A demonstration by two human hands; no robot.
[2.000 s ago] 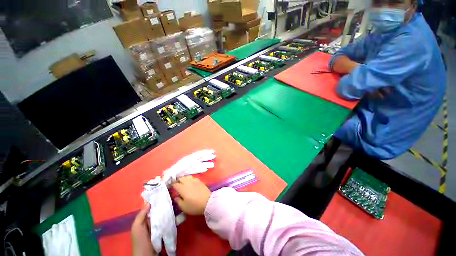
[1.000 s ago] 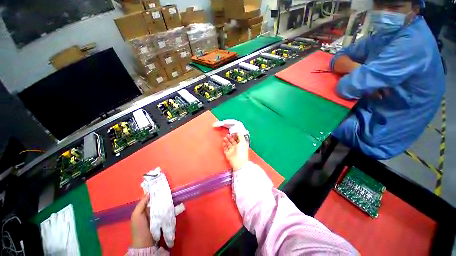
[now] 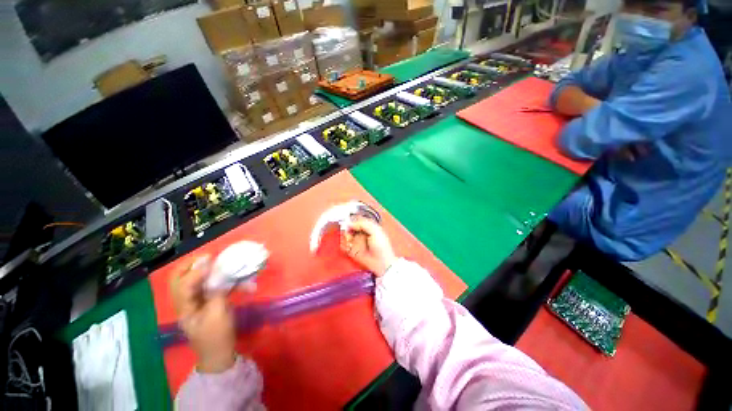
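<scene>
My left hand [image 3: 205,309], blurred, holds a bunched white glove [image 3: 239,265] above the left part of the red mat [image 3: 305,381]. My right hand [image 3: 367,243] grips another white glove [image 3: 333,218], which hangs in a curve to the left of the fingers over the mat's upper right part. A long, shiny purple strip [image 3: 309,302] lies across the mat below both hands. The fingertips of my left hand are too blurred to make out.
Circuit boards [image 3: 225,197] stand in a row behind the mat. White gloves [image 3: 104,365] lie at the left on green matting [image 3: 449,189]. A loose board [image 3: 590,311] lies in a red-lined tray at right. A person in blue [image 3: 658,128] sits at the right, and a monitor [image 3: 140,132] stands at back left.
The left glove has been lifted and bunched, where before it hung down long over the mat. The right-hand glove now hangs to the left of the hand. The view has shifted slightly.
</scene>
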